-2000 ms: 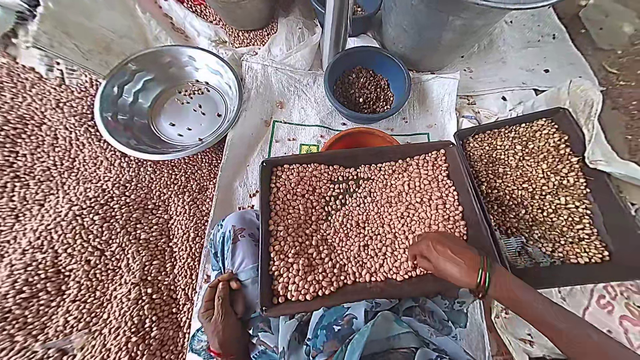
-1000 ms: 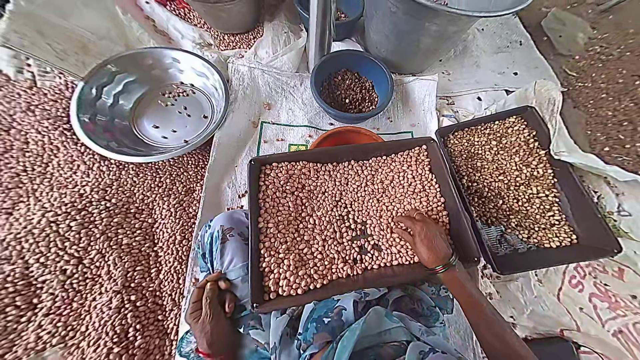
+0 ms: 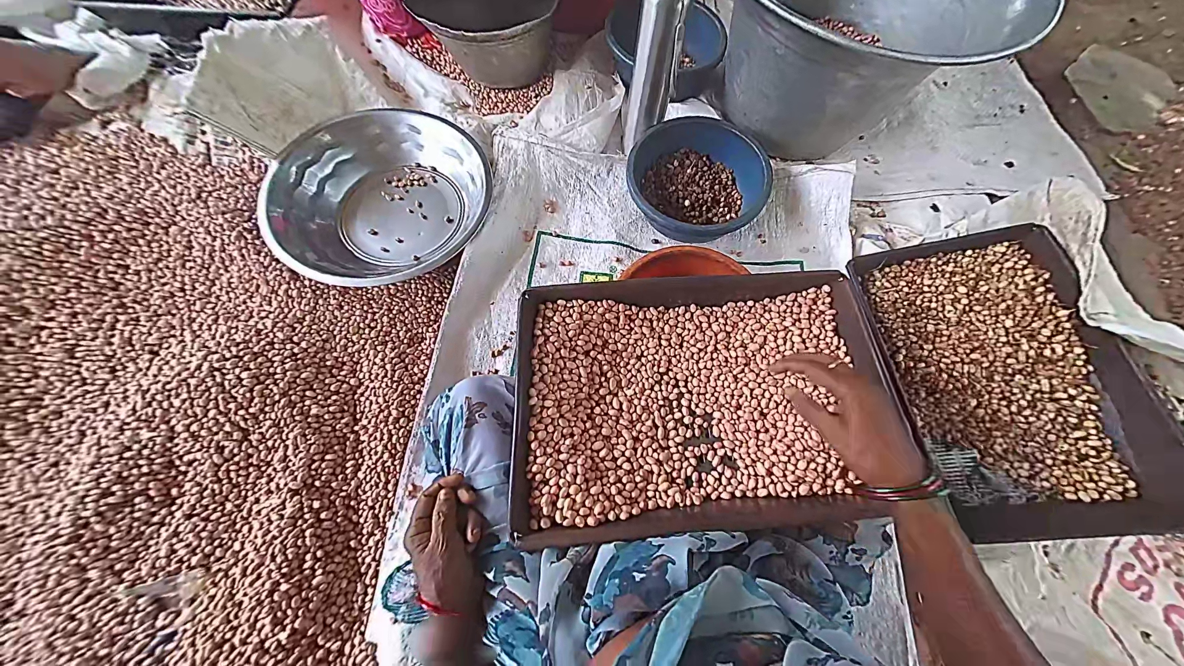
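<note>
A dark rectangular tray (image 3: 684, 292) of pinkish-brown nuts or beans (image 3: 610, 398) rests over my lap. Above the right part of these nuts is my right hand (image 3: 846, 416), thumb and forefinger apart, with nothing visible between them. My left hand (image 3: 446, 532) rests on the knee to the left of the tray, fingers curled together; whether it holds something small cannot be told. A second dark tray (image 3: 1142, 407) with yellowish-brown nuts (image 3: 999, 361) adjoins the first on the right. An orange bowl (image 3: 683, 262) is partly hidden behind the tray's far edge.
A large heap of nuts (image 3: 203, 398) covers the left side. On it stands a steel basin (image 3: 375, 196) with a few nuts. Beyond the tray are a blue bowl (image 3: 699, 178) of dark pieces, a metal post (image 3: 652, 74), and a large metal tub (image 3: 823, 83). White sacks lie underneath.
My right hand has moved up from the tray's lower right, and its thumb and forefinger have spread. A gap among the nuts now shows lower in the tray. The left hand stays on the knee.
</note>
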